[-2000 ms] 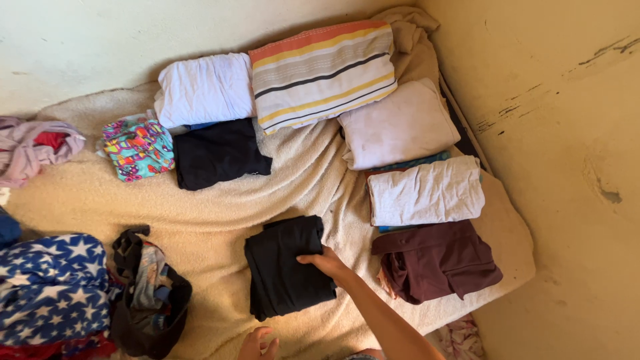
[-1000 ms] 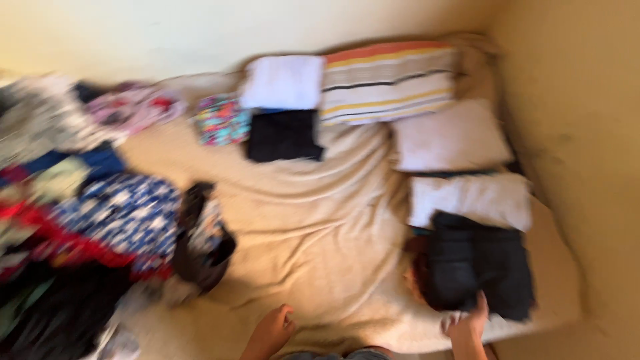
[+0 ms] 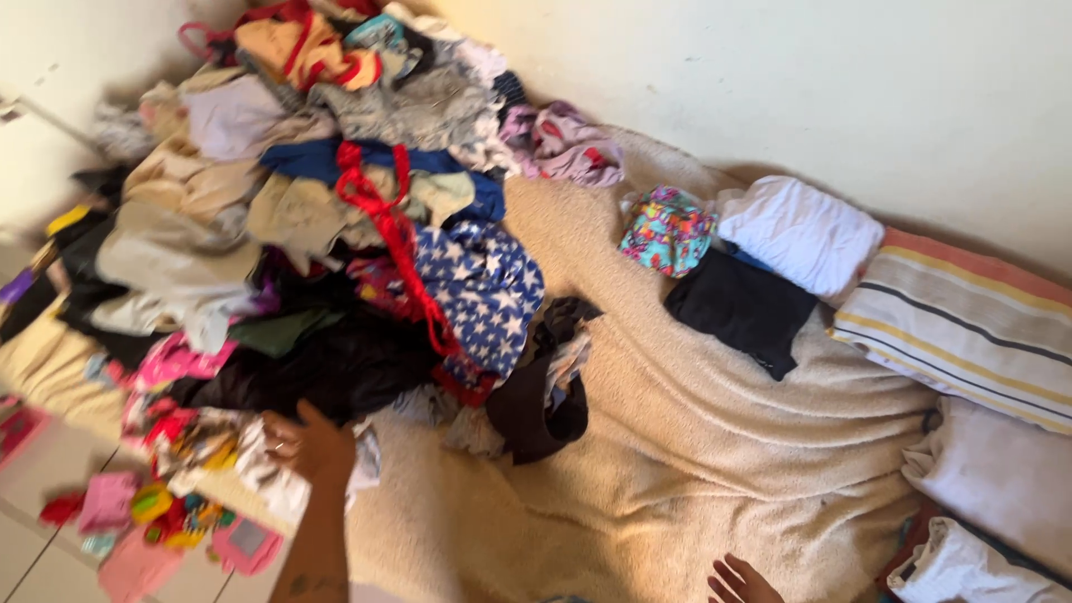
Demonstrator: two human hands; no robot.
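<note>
My left hand (image 3: 314, 444) reaches to the lower edge of a big heap of loose clothes, by a black garment (image 3: 335, 360); its fingers are partly spread, and whether they touch the cloth I cannot tell. My right hand (image 3: 741, 579) is at the bottom edge, fingers apart, holding nothing, over the beige blanket (image 3: 653, 494). Blue cloth with white stars (image 3: 481, 293) and a red strap (image 3: 389, 226) lie in the heap. Beside it is a dark crumpled garment (image 3: 536, 410).
Folded items lie at the right: a black cloth (image 3: 741, 310), a white cloth (image 3: 800, 230), a striped cloth (image 3: 963, 327) and a pale one (image 3: 997, 486). A multicoloured bundle (image 3: 667, 232) sits beside them. Plastic toys (image 3: 167, 519) lie on the tiled floor at lower left.
The folded black garment, under my right hand one second ago on the stack at the right, is let go and out of view. My left hand has moved to the heap. The view has swung left.
</note>
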